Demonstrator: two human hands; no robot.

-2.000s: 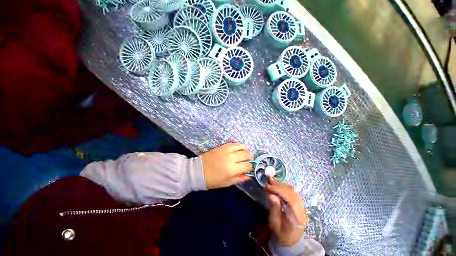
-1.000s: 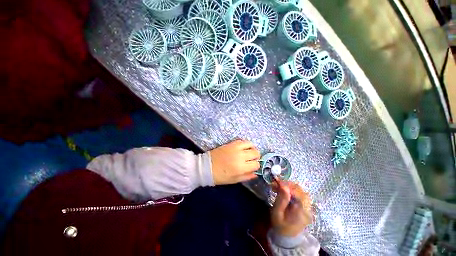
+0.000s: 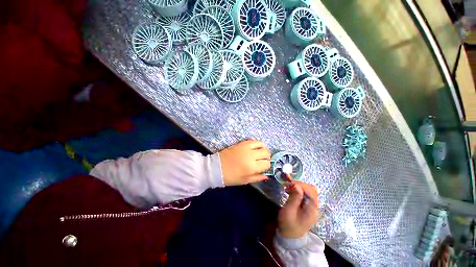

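An open mint fan housing point(image 3: 295, 160) with pale curved blades and a white round hub lies at the bench's near edge. My left hand point(image 3: 245, 162) grips it by its left side. My right hand point(image 3: 298, 209) is just below it, fingers closed on a thin dark tool point(image 3: 288, 178) like tweezers, held like a pen, its tip at the hub's lower edge. The tool is small and blurred, so its kind is unclear. My fingers hide the housing's neck.
Loose mint grilles point(image 3: 204, 32) overlap at the upper left. Fan units with dark centres point(image 3: 312, 94) stand beyond my hands. A heap of small mint pieces point(image 3: 355, 144) lies to the right. The green conveyor point(image 3: 407, 99) carries units point(image 3: 427, 130). Dark red clothing point(image 3: 42, 62) shows at left.
The camera view has shifted slightly. My left hand still holds the housing. My right hand and the tool have moved slightly at the hub.
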